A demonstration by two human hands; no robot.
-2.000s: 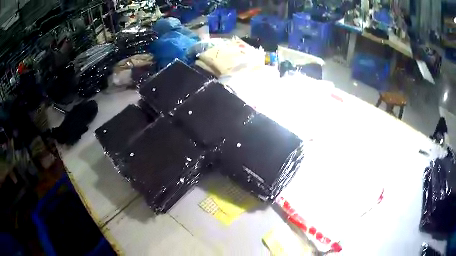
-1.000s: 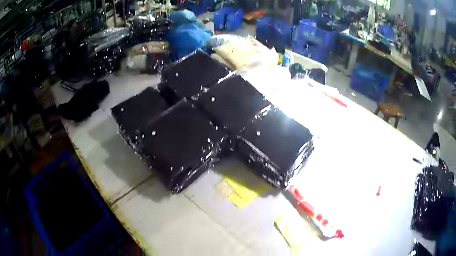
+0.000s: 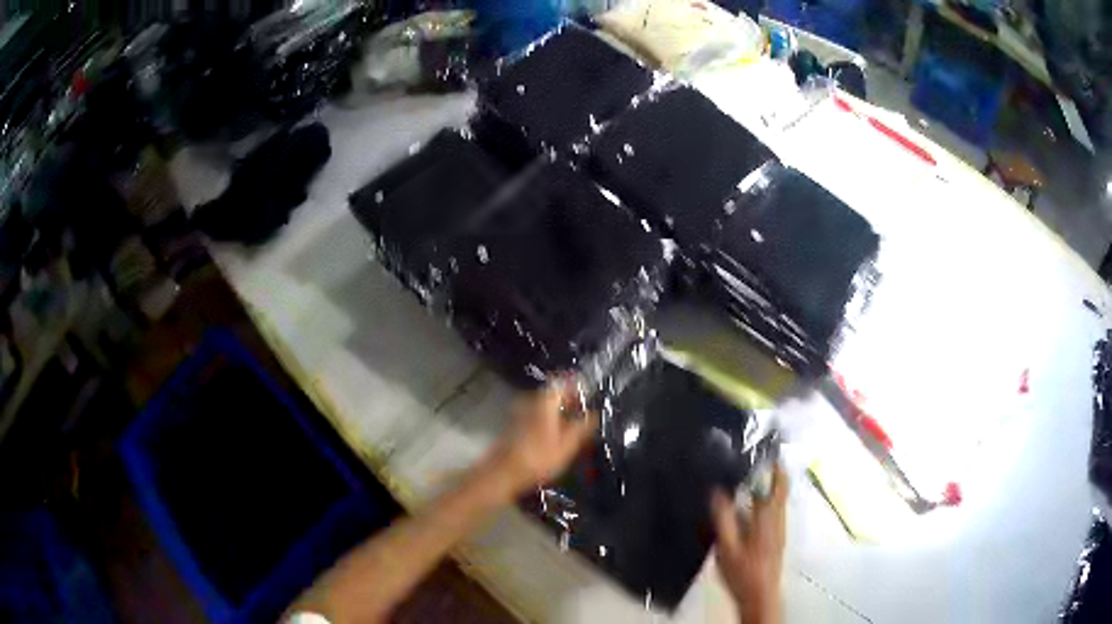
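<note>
A bagged garment (image 3: pixel 671 469), black under shiny clear plastic with white glints, lies tilted at the table's near edge, in front of the stacks. My left hand (image 3: pixel 551 429) is on its upper left edge, with the fingertips blurred at the plastic. My right hand (image 3: pixel 750 530) holds its right edge, thumb over the black surface and fingers at the side. Behind it stand several stacks of bagged garments, including a near left stack (image 3: pixel 549 262) and a right stack (image 3: pixel 799 244). Whatever is under the bagged garment is hidden.
A yellow sticker sheet (image 3: pixel 732 380) shows partly behind the garment. A red-banded bag strip (image 3: pixel 868 421) lies right of the stacks. A dark cloth (image 3: pixel 274 183) lies at the left table edge. A blue-rimmed crate (image 3: pixel 183 506) stands below left. A stool (image 3: pixel 1015 173) is beyond the right edge.
Both hands and a bagged garment have come into view at the near edge. The view has shifted, so the stacks appear higher and further right. The yellow sheet is now partly covered.
</note>
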